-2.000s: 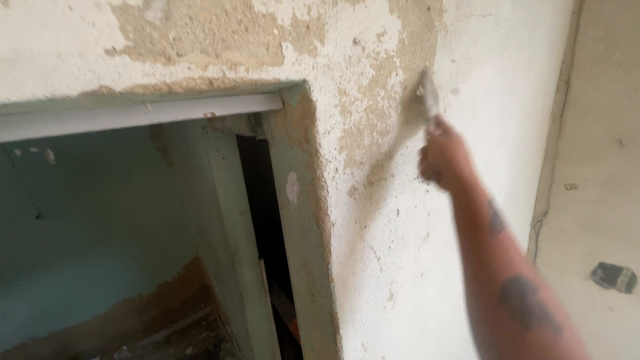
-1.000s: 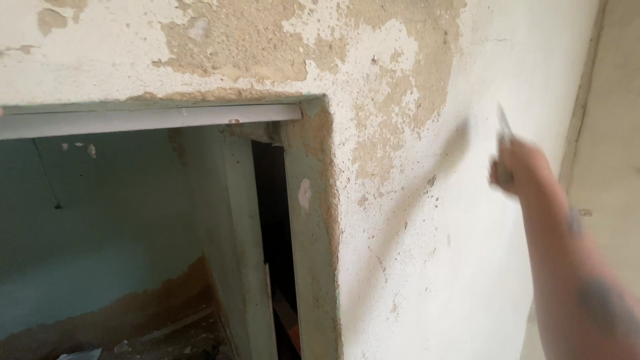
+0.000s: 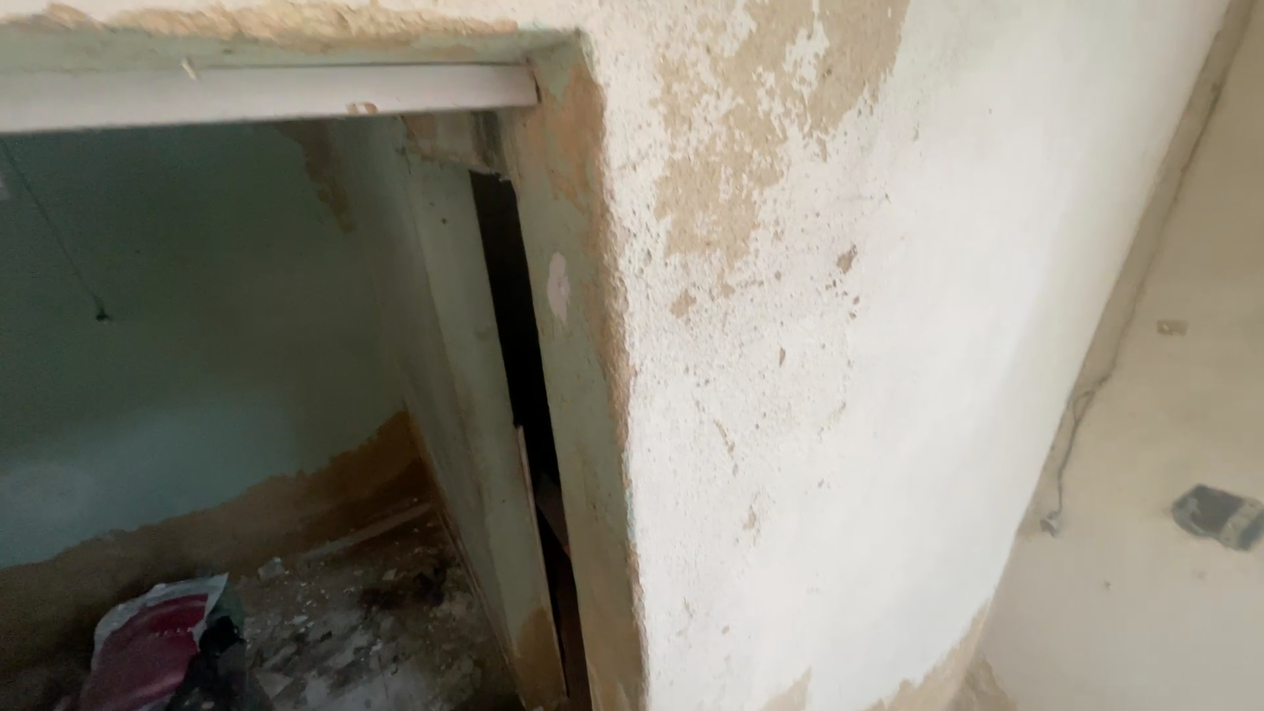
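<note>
Neither of my hands shows in the head view now, and no tool is in sight. White paint on the wall (image 3: 889, 395) is broken by a large bare tan plaster patch (image 3: 726, 188) near the top. Small chips and pits dot the paint below that patch. At the left, the wall ends in a rough, crumbling corner edge (image 3: 622, 395) beside a greenish door reveal (image 3: 578, 415). A pale lintel strip (image 3: 296, 94) spans the top of the opening.
Through the opening, debris (image 3: 336, 632) covers the floor beside a red and white bag (image 3: 153, 642). A cord (image 3: 59, 237) hangs against the green wall. To the right, a loose wire (image 3: 1066, 454) and a dark wall hole (image 3: 1220, 515) show.
My right hand, seen earlier at the wall with a thin scraper-like tool, has left the view. The view has tilted down.
</note>
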